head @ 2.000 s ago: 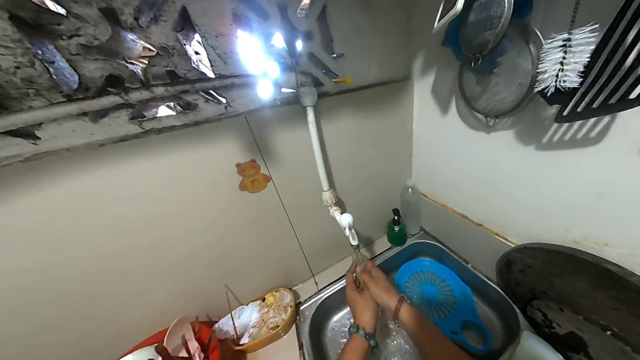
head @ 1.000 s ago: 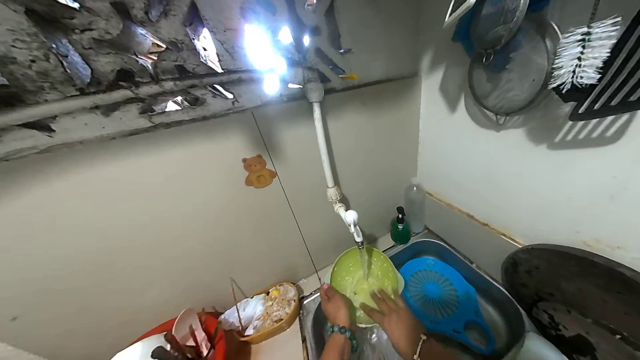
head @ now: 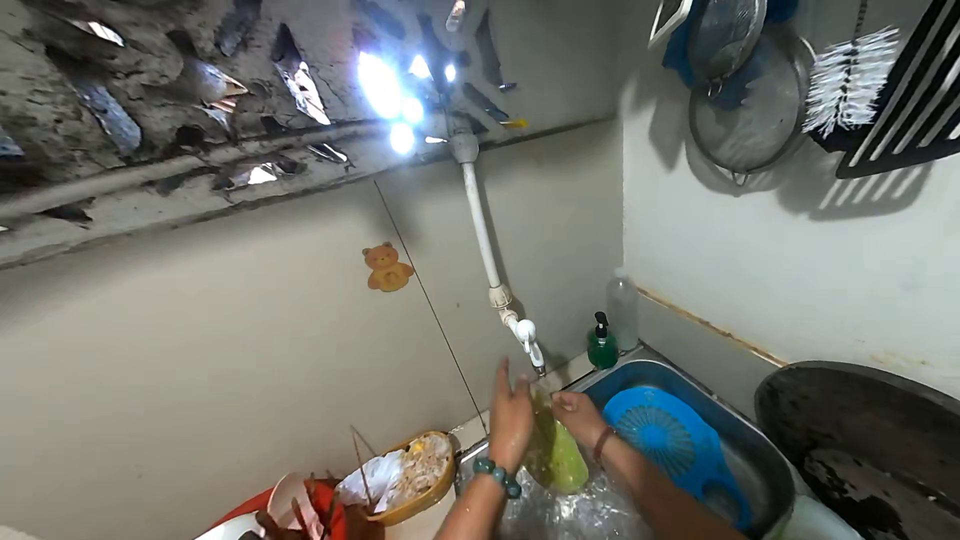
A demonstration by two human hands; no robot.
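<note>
A green bowl [head: 559, 457], tilted steeply, is between my hands under the white faucet [head: 531, 349]. My left hand [head: 512, 416], with a green bead bracelet, is raised at its left side, fingers pointing up; whether it touches the bowl is unclear. At the upper right edge my right hand [head: 577, 416] has curled fingers and seems to grip the rim, though blur hides the contact. Clear plastic [head: 562, 514] lies wet in the sink below.
A blue plastic strainer [head: 682, 450] lies in the sink's right part. Behind the sink stand a green pump bottle [head: 602, 345] and a clear bottle [head: 622, 311]. A yellow basket [head: 420, 510] sits left, a large dark pan [head: 862, 442] right. Strainers [head: 750, 112] hang above.
The green bowl has gone from facing up beneath the running water to a steep tilt. Both hands have moved up toward the faucet; my right hand has left the bowl's inside.
</note>
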